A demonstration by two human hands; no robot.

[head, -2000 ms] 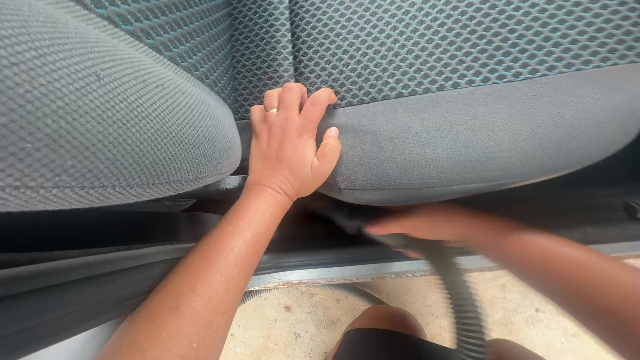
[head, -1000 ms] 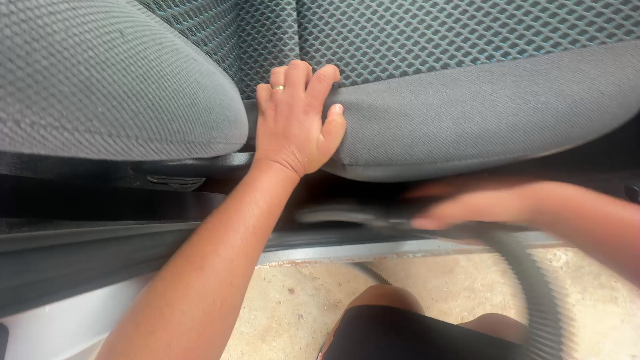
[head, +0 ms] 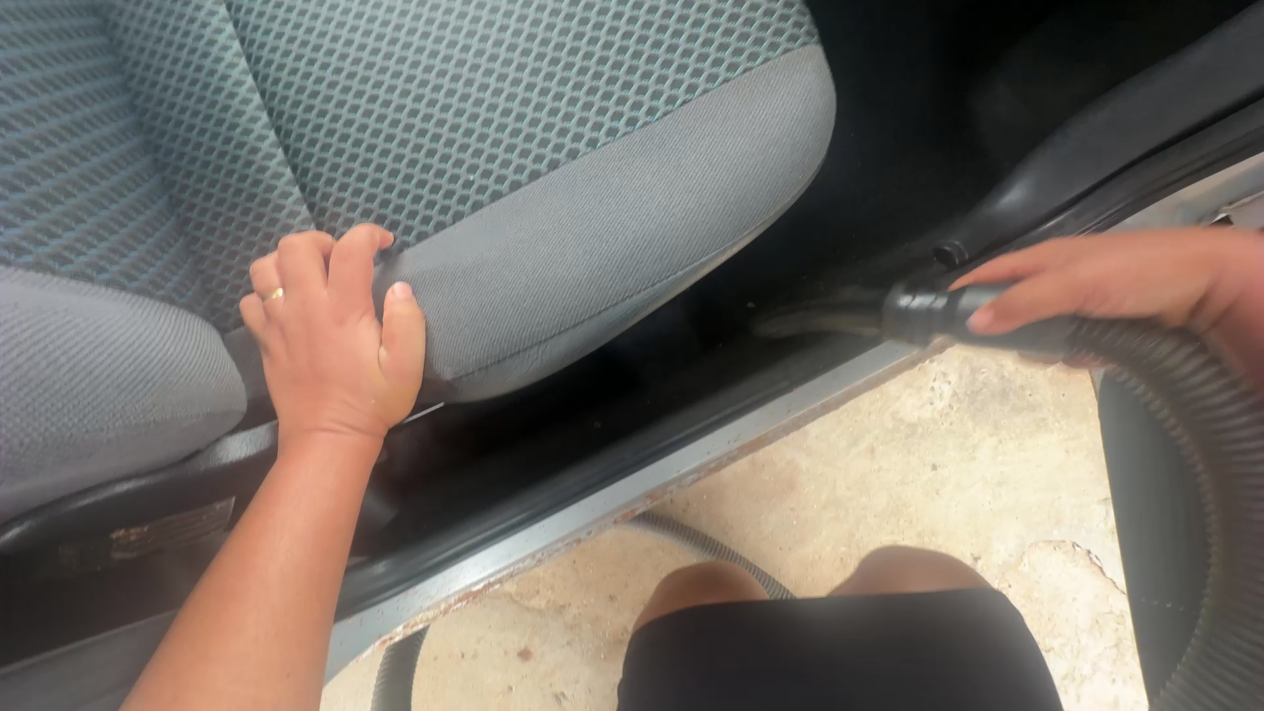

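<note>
My left hand (head: 336, 336), with a ring on one finger, rests on the side of a grey and teal patterned car seat (head: 612, 237), near where the cushion meets the backrest. My right hand (head: 1106, 286) grips the black end of a vacuum cleaner hose (head: 1210, 434) over the door sill. From that end a nozzle (head: 825, 316), somewhat blurred, points left over the dark car floor beside the seat's front corner. The ribbed hose curves down along the right edge of the view.
The metal door sill (head: 691, 459) crosses diagonally, with worn, rusty spots along its edge. Black sill trim (head: 1086, 148) runs to the upper right. Below lie a pale concrete floor (head: 829, 474), more hose (head: 711, 548) and my knees. A dark panel (head: 1150, 513) stands at right.
My right hand has moved the nozzle away from under the seat's side, rightward to the floor near the seat's front. My left hand stays on the seat. The view has turned noticeably.
</note>
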